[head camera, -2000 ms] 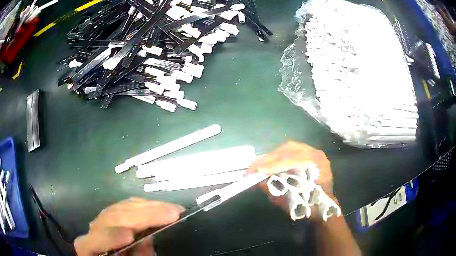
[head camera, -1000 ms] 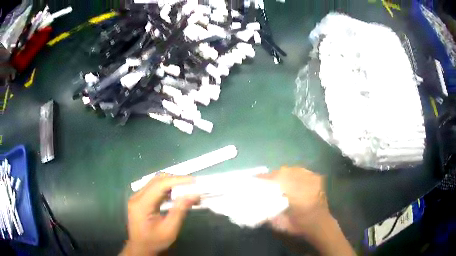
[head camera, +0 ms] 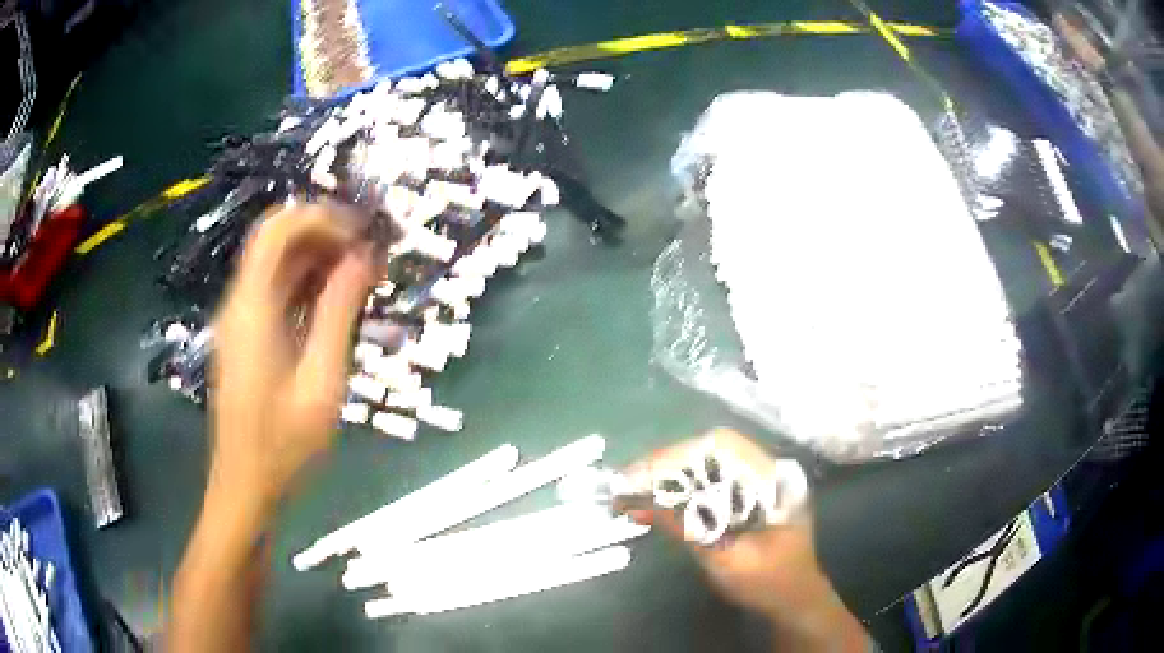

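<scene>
My right hand [head camera: 747, 529] holds a bunch of white tube housings [head camera: 706, 510], their hollow open ends facing me. Several white housings [head camera: 511, 593] lie side by side on the green table, left of that hand. My left hand [head camera: 300, 300] is raised over the strip pile [head camera: 440, 236], a tangle of black strips with white end blocks. It is blurred, with thumb and fingers curled close together. Whether it grips a strip cannot be told.
A clear plastic bag of white housings [head camera: 868, 281] lies at the right. A blue tray [head camera: 434, 38] stands behind the pile. A grey flat bar [head camera: 98, 457], a blue tray [head camera: 49, 561] and a red holder [head camera: 49, 259] are at left. A boxed card [head camera: 989, 574] is at lower right.
My left hand has left the housings and moved up to the strip pile. Another housing now lies apart in the row. The view has shifted, bringing the blue tray behind the pile into sight.
</scene>
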